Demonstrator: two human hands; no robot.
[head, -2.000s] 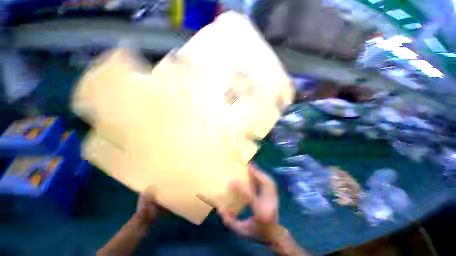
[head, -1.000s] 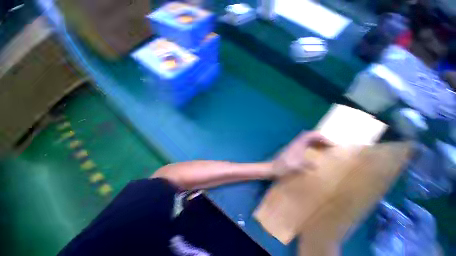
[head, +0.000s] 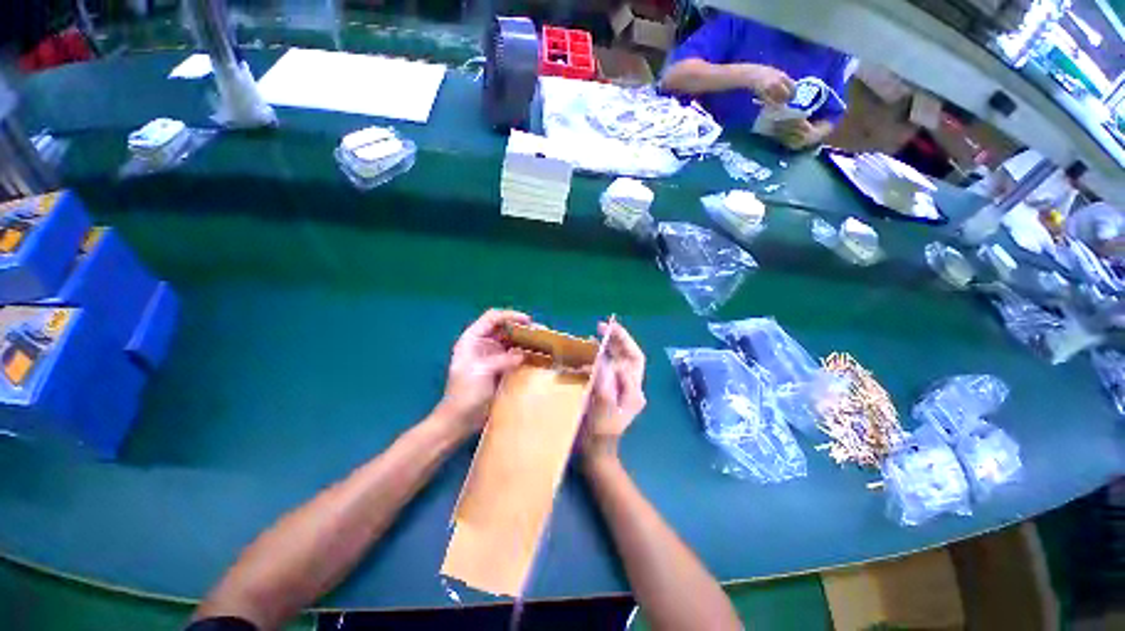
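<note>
A brown cardboard box blank (head: 521,462), partly folded, is held above the green bench in front of me. Its far end is bent up into a small wall, and its right side stands up, seen nearly edge-on. My left hand (head: 479,370) grips the far left corner. My right hand (head: 612,388) holds the far right side, its palm partly hidden behind the raised panel. Clear bags with dark parts (head: 746,401) lie right of my right hand. Beside them are a heap of thin tan sticks (head: 860,413) and clear bags with whitish contents (head: 947,459).
Blue boxes (head: 93,327) are stacked at the left. Bagged white packs (head: 374,154) and a white stack (head: 535,179) lie along the far strip. A person in blue (head: 765,74) sits across, holding a white item. An open carton (head: 938,586) is below the bench at right.
The view has swung back from the left end to the bench's middle. The blank, earlier flat and spread out, now has its far end and right side folded up, with both hands at its far end.
</note>
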